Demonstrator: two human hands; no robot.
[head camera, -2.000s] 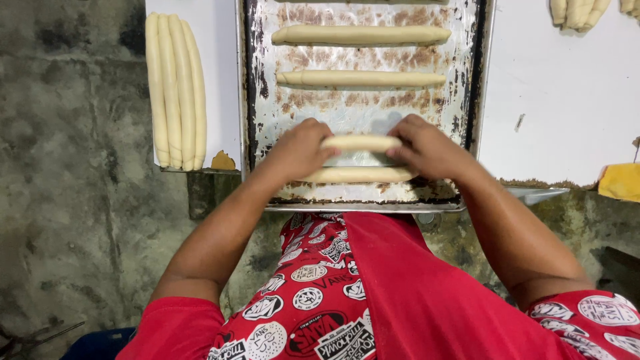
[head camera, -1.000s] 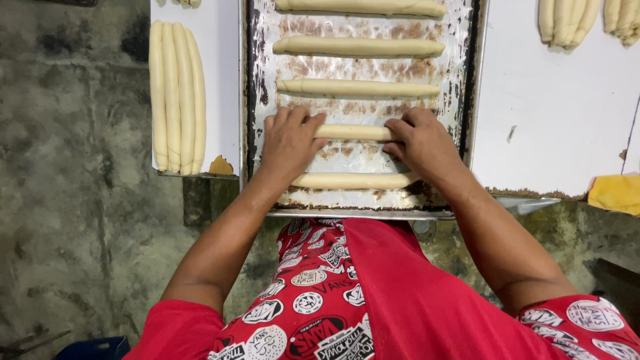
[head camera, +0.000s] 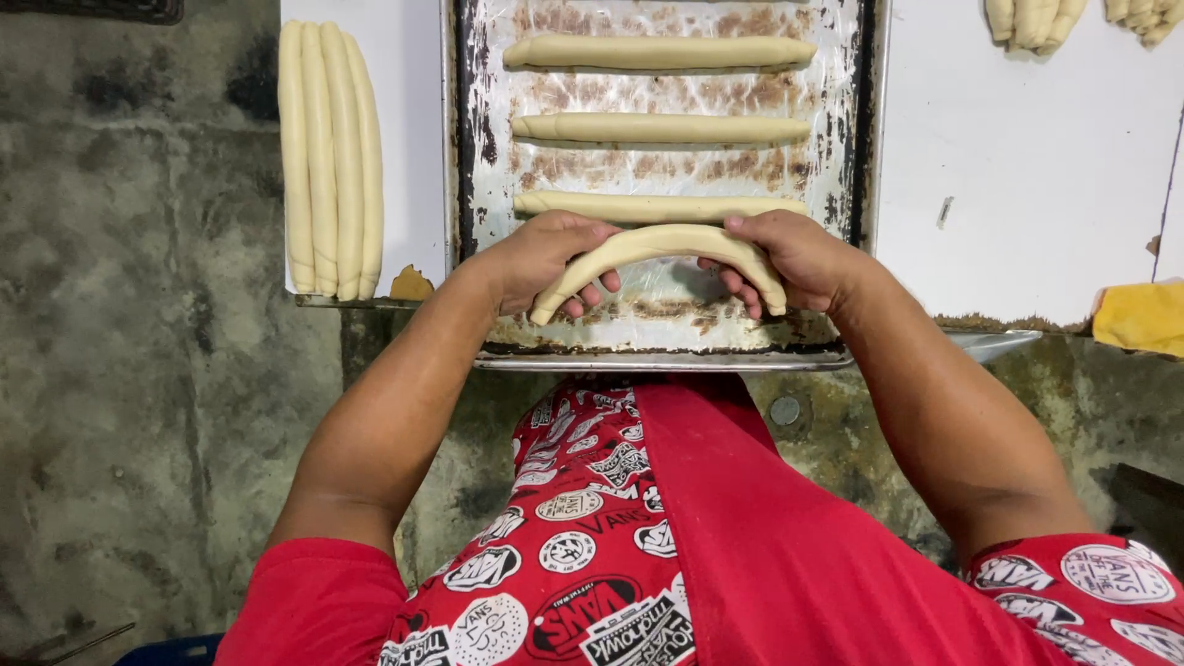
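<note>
Between my left hand (head camera: 552, 262) and my right hand (head camera: 794, 259), a dough roll (head camera: 672, 240) is held up by its two ends, arched in the middle. It is above the near part of a worn metal baking tray (head camera: 666, 363). Just beyond it, a straight dough roll (head camera: 638, 205) lies crosswise on the tray, partly behind my fingers. Farther up the tray lie another roll (head camera: 659, 128) and a thicker-looking one (head camera: 659, 52), roughly parallel and spaced apart.
Several long dough rolls (head camera: 331, 157) lie side by side on the white tabletop (head camera: 1008, 185), left of the tray. At the upper right are bunches of dough (head camera: 1033, 20). A yellow cloth (head camera: 1140, 317) hangs at the table's right front edge.
A second ago both hands were on a roll lying on the tray, with another roll nearer my body. Now both hands hold one roll raised and bent, and no roll lies on the tray's near part.
</note>
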